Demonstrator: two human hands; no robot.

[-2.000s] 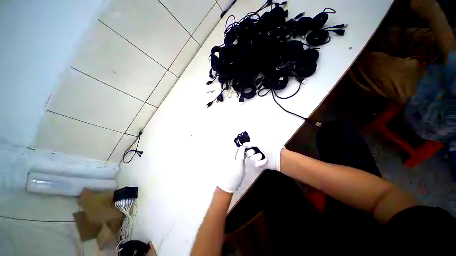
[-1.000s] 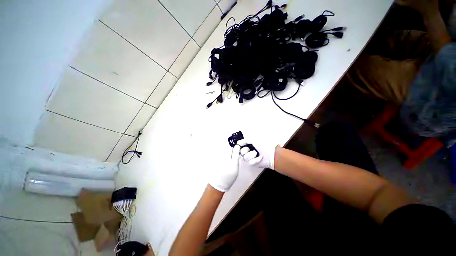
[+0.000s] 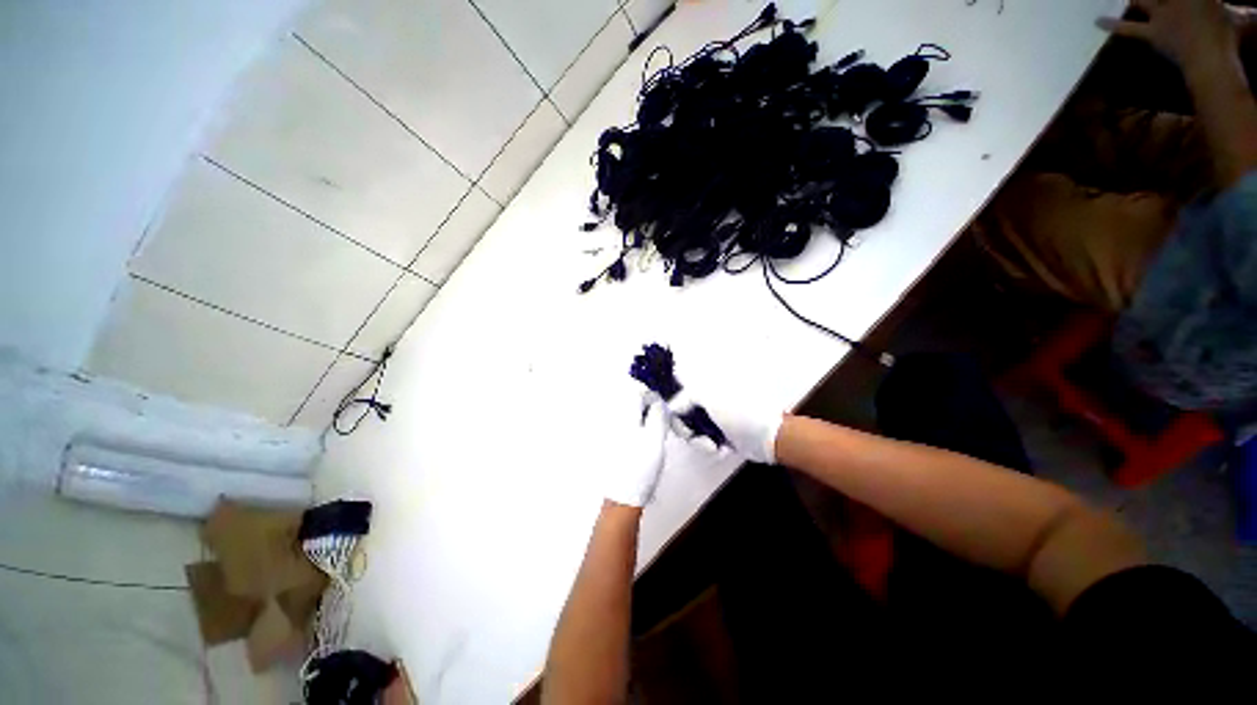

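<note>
A black cable bundle (image 3: pixel 653 366) is held over the white tabletop, with coiled loops at its upper end and a dark part lower right between my hands. My left hand (image 3: pixel 645 448), in a white glove, grips it from below. My right hand (image 3: pixel 744 433), also gloved in white, is at the bundle's lower right end; its fingers are blurred. A large tangled cable heap (image 3: pixel 751 145) lies farther up the table, and one cable end runs from it toward the table's near edge.
A single loose cable (image 3: pixel 364 409) lies by the tiled wall. A black block with white strands (image 3: pixel 335 519) and a brown cardboard piece (image 3: pixel 255 565) are at the lower left. A person in grey-blue clothing (image 3: pixel 1188 310) sits at right near a red stool (image 3: pixel 1151 438).
My right hand has moved slightly away from my left, and more of the dark bundle shows between them. The other person's hand now shows at the table's far right edge.
</note>
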